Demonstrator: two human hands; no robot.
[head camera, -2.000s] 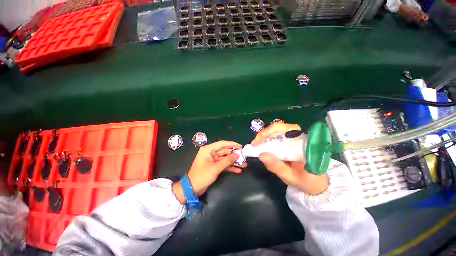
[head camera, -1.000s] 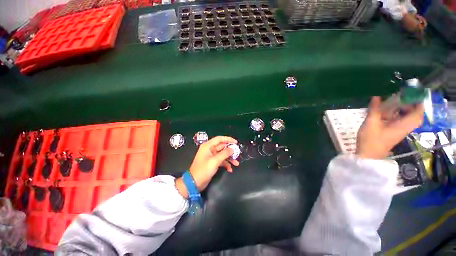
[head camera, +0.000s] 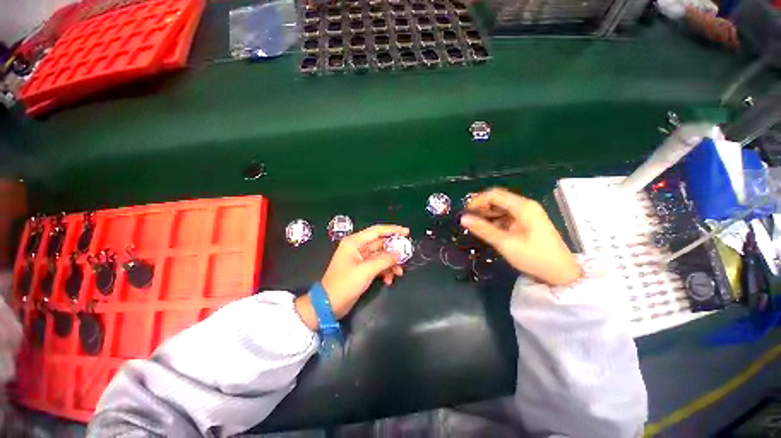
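My left hand (head camera: 355, 265) holds a round silver-white module (head camera: 398, 247) between its fingertips above the dark mat. My right hand (head camera: 522, 235) is to the right of it, thumb and forefinger close together at a small dark thing that I cannot make out; whether it is held I cannot tell. A module (head camera: 438, 204) lies just left of my right fingertips, and another is partly hidden behind them. Two more modules (head camera: 299, 231) (head camera: 340, 226) lie left of my left hand. Thin dark rings (head camera: 449, 256) lie between my hands. The glue syringe (head camera: 668, 157) rests at the right, tip down-left.
A red compartment tray (head camera: 214, 295) with black discs is at the left. Stacked red trays (head camera: 107, 60), a clear bag (head camera: 259, 32) and a dark pocket tray (head camera: 390, 38) are across the green belt. One module (head camera: 479, 130) and a dark disc (head camera: 255, 171) lie on the belt. A white sheet (head camera: 629, 299) is at right.
My right hand put the syringe down at the right and came back beside the module and rings. My left hand still holds its module. The loose belt parts moved left.
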